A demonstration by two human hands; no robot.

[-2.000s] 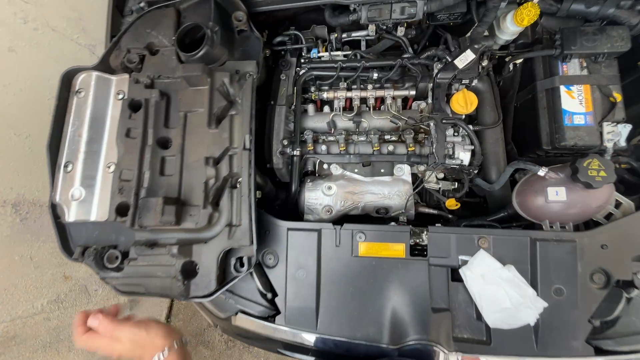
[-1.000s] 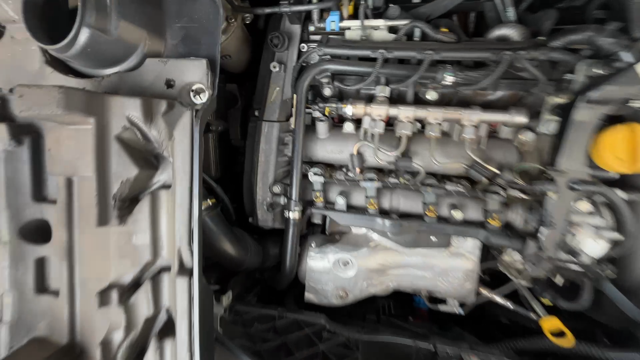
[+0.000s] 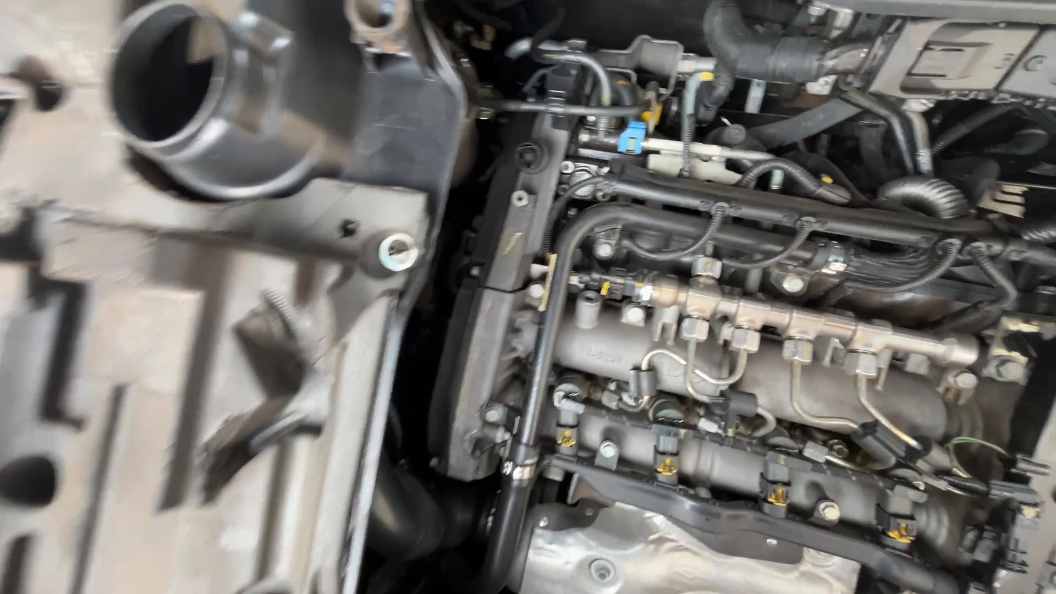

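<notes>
Neither of my hands shows in the head view now. An engine cover (image 3: 231, 330) of dark plastic, its ribbed underside toward me, fills the left side, with a round duct opening (image 3: 169, 78) at its top. What supports it cannot be seen. Right of it lies the uncovered engine, with a metal fuel rail (image 3: 767, 318) and thin metal fuel pipes. Several injector connectors (image 3: 775, 487) with yellow clips run in a row below. A silvery heat shield (image 3: 635, 553) sits at the bottom edge. A blue clip (image 3: 632, 138) is on a line near the top.
A black pipe (image 3: 551, 346) runs down beside the timing cover (image 3: 487, 371). Corrugated hoses (image 3: 920, 198) and wiring cross the upper right. A dark gap separates the engine cover's edge from the engine.
The view has moved in much closer to the engine. The hand at the lower left two seconds ago is out of view, as are the battery and the white cloth.
</notes>
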